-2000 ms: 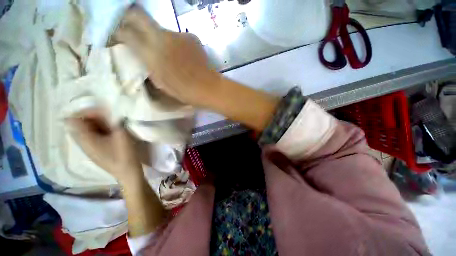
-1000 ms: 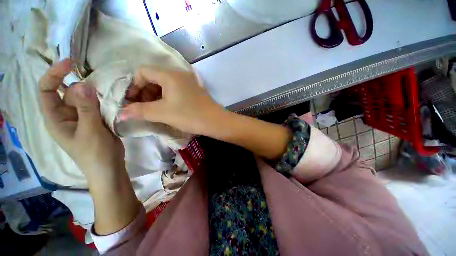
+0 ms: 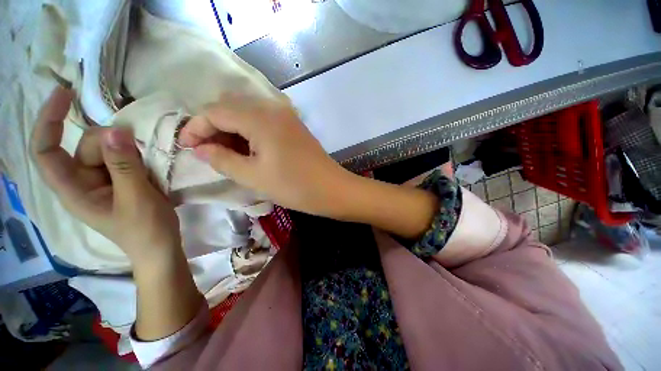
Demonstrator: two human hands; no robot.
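Note:
A cream cloth piece (image 3: 196,61) lies over the left part of the table and hangs over its front edge. My right hand (image 3: 272,156) pinches a thin loose thread (image 3: 181,147) between thumb and forefinger, at a frayed dark-lined seam of the cloth. My left hand (image 3: 116,181) is left of the seam, palm turned up, thumb near the cloth and fingers curled. Its thumb and forefinger seem to hold the cloth's edge, but the grip is partly hidden.
The silver machine bed (image 3: 304,58) with lamp glare is at the top. Red-handled scissors (image 3: 500,36) lie right of it, near a white curved piece (image 3: 391,11). A red basket (image 3: 569,156) stands below the table at right. The table edge carries a scale (image 3: 464,127).
The hands have come from blurred motion over the cloth to the seam. Since one second ago, the right fingers have closed on a thread and the left fingers have spread a little to the left.

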